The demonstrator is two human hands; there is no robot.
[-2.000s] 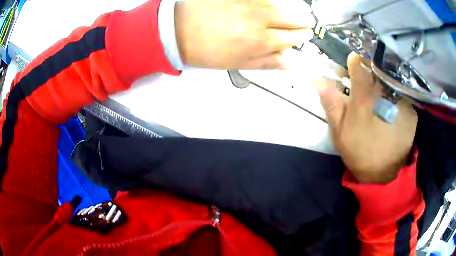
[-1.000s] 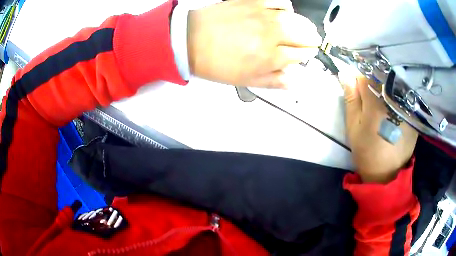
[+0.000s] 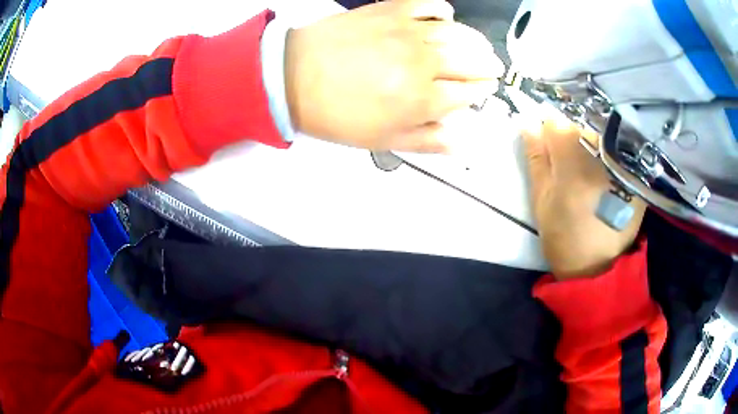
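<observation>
My left hand [image 3: 380, 77] lies over the white machine bed, its fingertips beside the presser foot [image 3: 515, 81]. My right hand [image 3: 576, 194] rests on the bed to the right, below the metal thread guides, with its fingertips partly hidden or washed out by glare. Dark cloth [image 3: 485, 11] shows beyond my left fingers. Whether either hand grips it cannot be told. A long black garment part [image 3: 324, 283] lies along the near table edge and over the lap, with a pale thread line near its left end.
The white machine head [image 3: 603, 36] with a blue stripe stands upper right. A grey-white knob [image 3: 615, 210] hangs over my right hand. A ruler strip [image 3: 190, 214] runs along the near table edge. Blue material [image 3: 121, 303] shows below left, and black cloth [image 3: 688, 283] hangs at the right.
The view has shifted slightly. My right hand's raised finger from two seconds ago now lies lower, beside the others. My left hand stays by the presser foot, and the black part lies almost the same.
</observation>
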